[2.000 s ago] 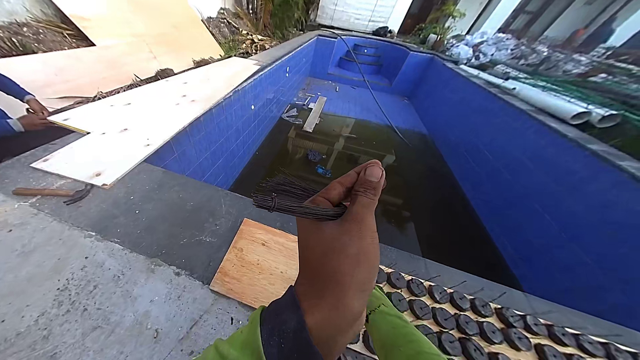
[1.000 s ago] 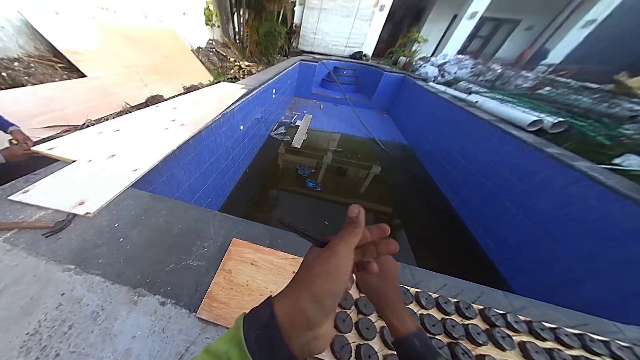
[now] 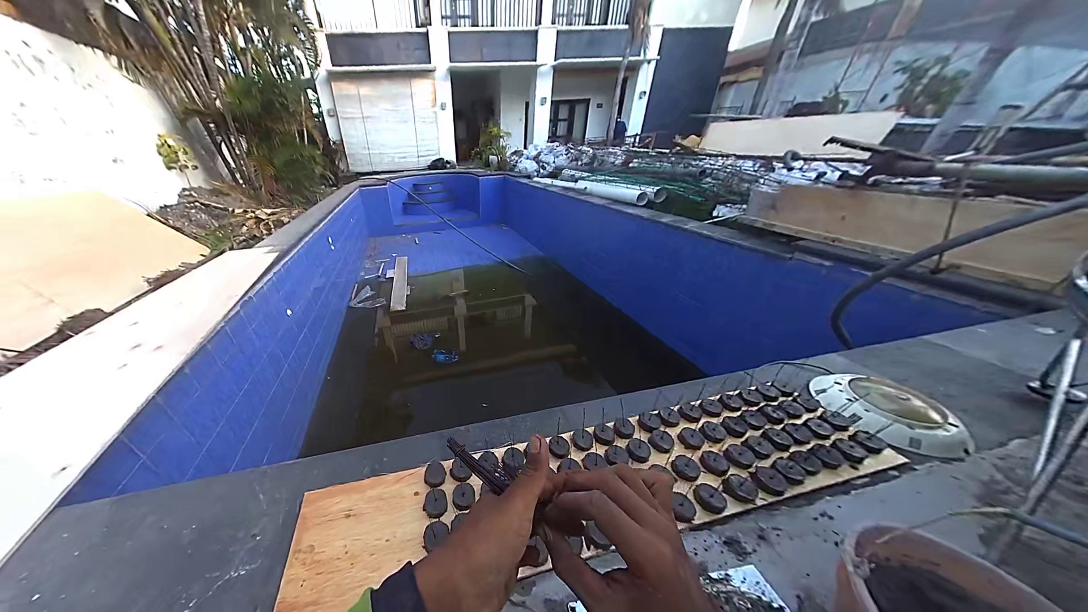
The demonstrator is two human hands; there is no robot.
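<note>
My left hand (image 3: 497, 535) is closed around a bundle of thin dark wires (image 3: 480, 467), whose tips stick out to the upper left. Close against it, my right hand (image 3: 620, 527) has its fingers bent at the lower end of the bundle; whether they pinch a wire is hidden. Below and behind both hands lies a plywood board (image 3: 361, 527) with rows of small round dark discs (image 3: 714, 461), many with a thin wire standing up from them. The board rests on the grey pool edge.
Beyond the board is a blue-tiled pool (image 3: 663, 272) with murky water. A round white pool light (image 3: 892, 412) lies at the board's right end. A bucket (image 3: 935, 569) with dark material stands at lower right, beside metal legs (image 3: 1050, 425). A long pale board (image 3: 127, 357) runs along the left edge.
The view has swung up and right. My left hand, earlier raised alone with the wire bundle over the pool, is now low over the discs, with my right hand against it.
</note>
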